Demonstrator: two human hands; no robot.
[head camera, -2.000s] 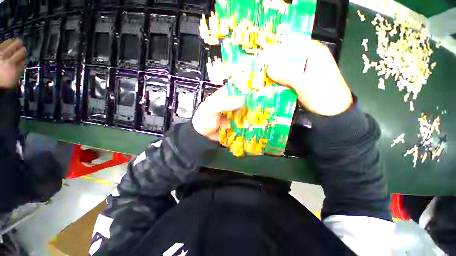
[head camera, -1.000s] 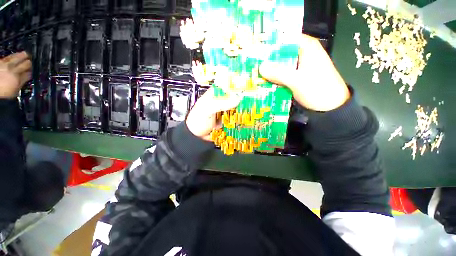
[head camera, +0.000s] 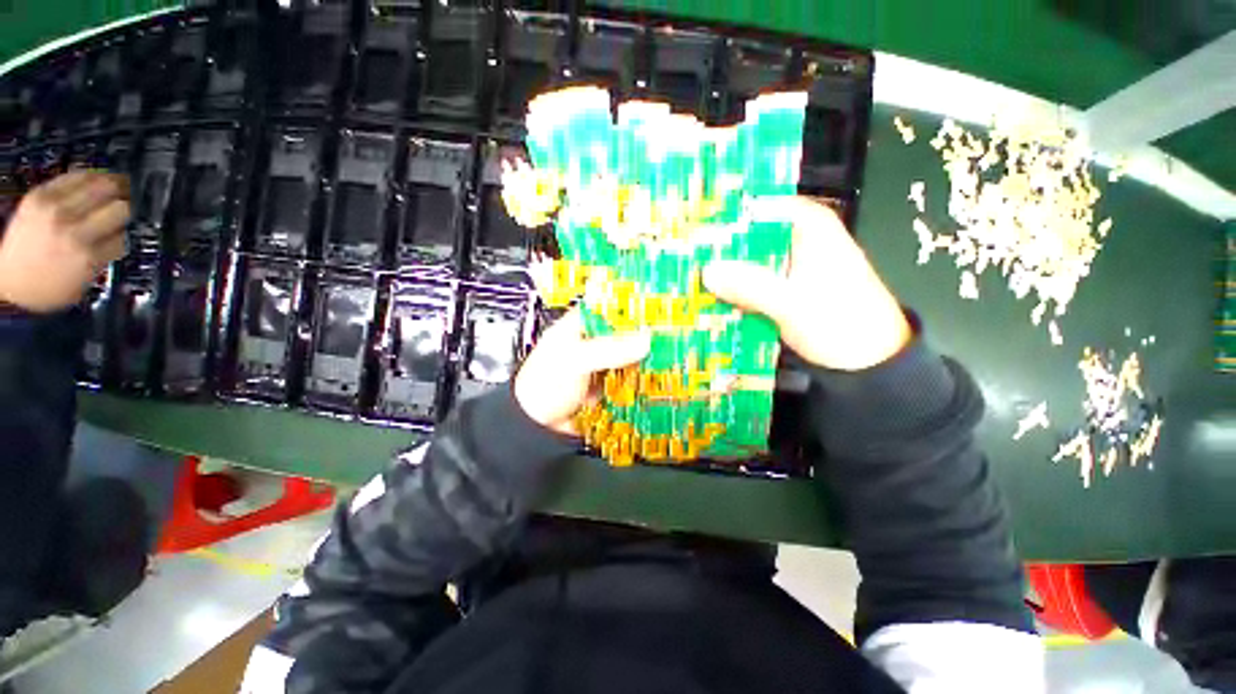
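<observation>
A fanned stack of green circuit board panels (head camera: 698, 359) with orange-yellow flex tails is held over the black tray. My left hand (head camera: 576, 369) grips its left side near the lower part, thumb on top. My right hand (head camera: 820, 292) grips its right side, thumb on the front face. The fingers behind the stack are hidden. The glossy black blister tray (head camera: 376, 271) has rows of rectangular pockets with dark pieces in them.
A heap of cream-white bits (head camera: 1023, 210) lies on the green bench (head camera: 949, 468) to the right, with a smaller mixed heap (head camera: 1114, 418) nearer. Another person's hand (head camera: 68, 237) is over the tray's left end. Red stools (head camera: 224, 508) stand below the bench.
The view has tilted up, so the far edge of the stack and more of the tray now show. Both hands still hold the stack. The other person's hand has moved slightly right.
</observation>
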